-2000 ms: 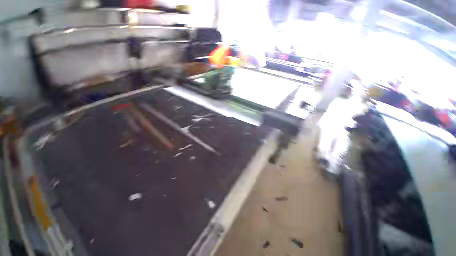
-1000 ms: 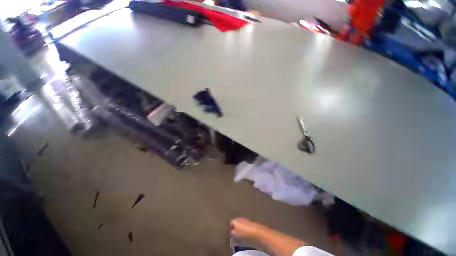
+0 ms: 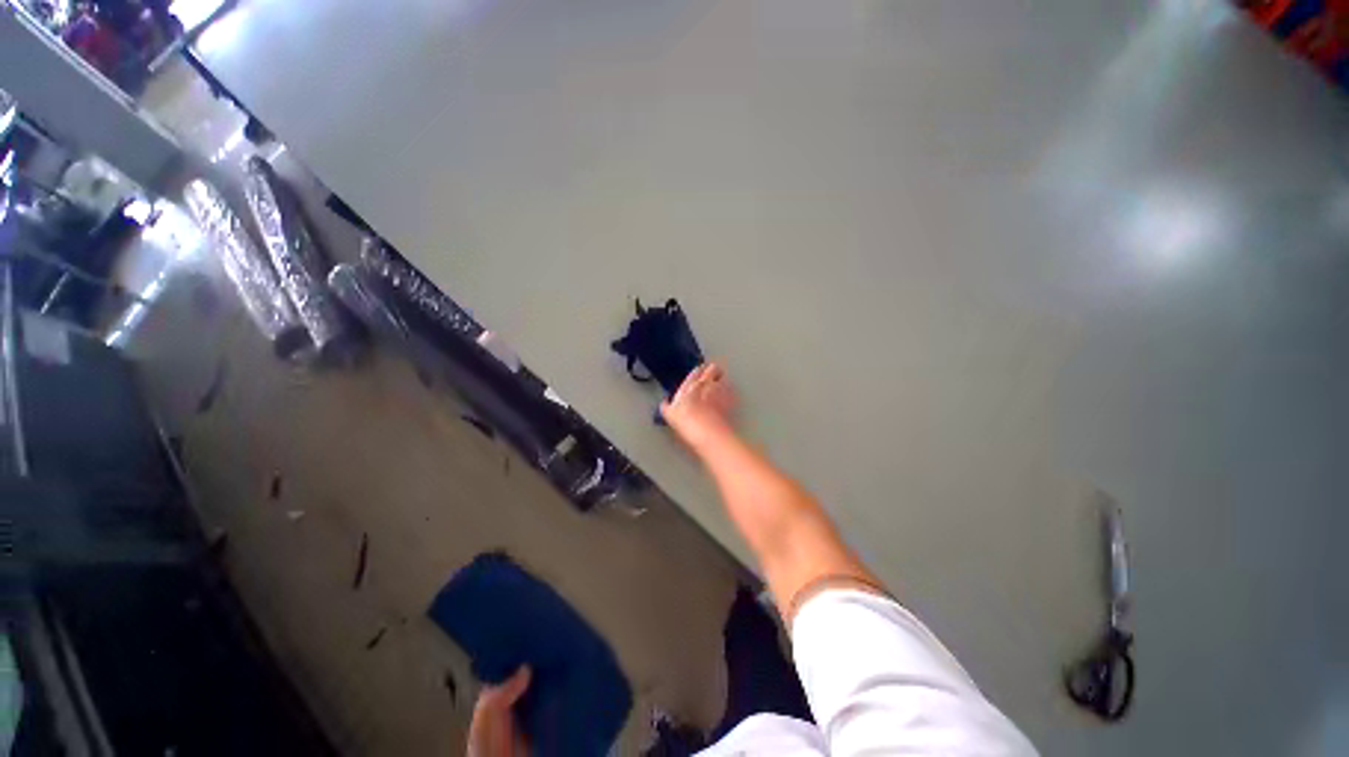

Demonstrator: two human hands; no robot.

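Observation:
My right hand (image 3: 701, 405) reaches over the pale grey table (image 3: 888, 222) and has its fingers on a small crumpled bundle of dark navy fabric strips (image 3: 666, 343) near the table's edge. My left hand (image 3: 503, 713) is low at the bottom of the view, beside the table, and holds a folded navy-blue fabric piece (image 3: 540, 651). Fabric shears (image 3: 1113, 629) with silver blades and black handles lie on the table at the right, apart from both hands.
Plastic-wrapped fabric rolls (image 3: 274, 259) lie beside the table on the left. Dark scraps (image 3: 361, 561) are scattered on the floor. A black-sided machine or bench (image 3: 133, 636) stands at the far left. Something orange-red (image 3: 1309, 33) shows at the top right corner.
The view has moved closer to the table. My right hand has come onto the dark bundle. My left hand with the folded navy fabric now shows. The shears have not visibly moved on the table.

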